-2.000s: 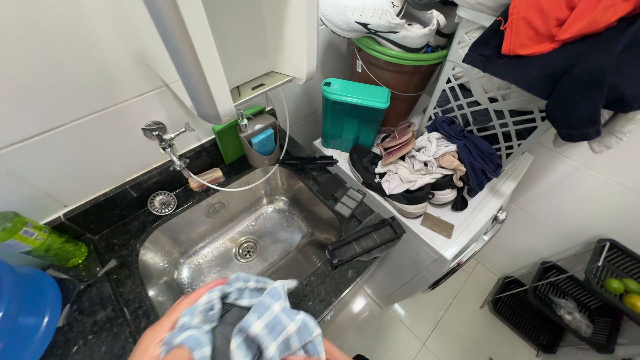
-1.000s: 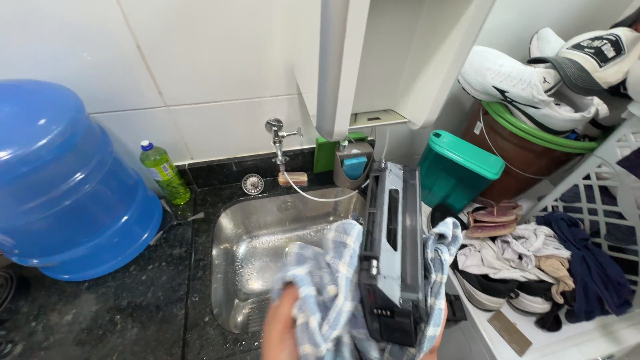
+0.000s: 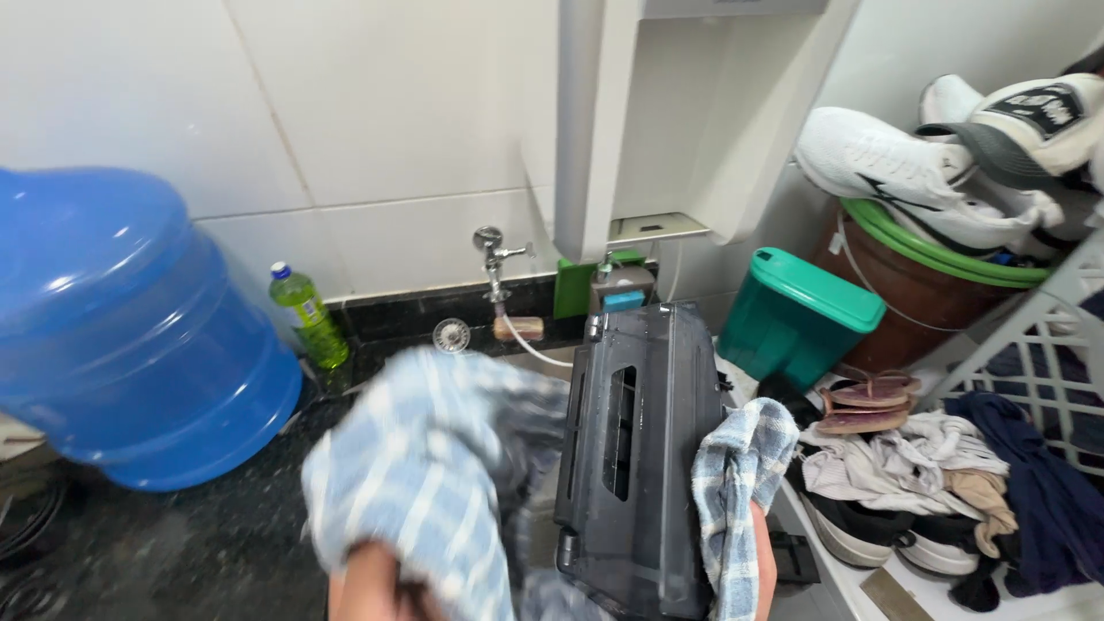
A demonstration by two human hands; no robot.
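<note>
A dark grey plastic box-like part, wet with drops and with a slot in its side, stands upright before me over the sink. My right hand grips its right side through one end of a blue and white checked cloth. On the left, the blurred bulk of the cloth covers most of my left hand, which is closed in it beside the part. The fingertips of both hands are largely hidden. Behind the part are a chrome tap and a holder with a blue sponge.
A large blue water jug and a green detergent bottle stand left on the black stone counter. A wall-mounted white unit hangs above the sink. Right are a teal container, a brown bucket with shoes, and clothes.
The grey part has come into view between my hands since the earliest frame. My left hand has lifted the cloth away from the part's left side. The view has swung left.
</note>
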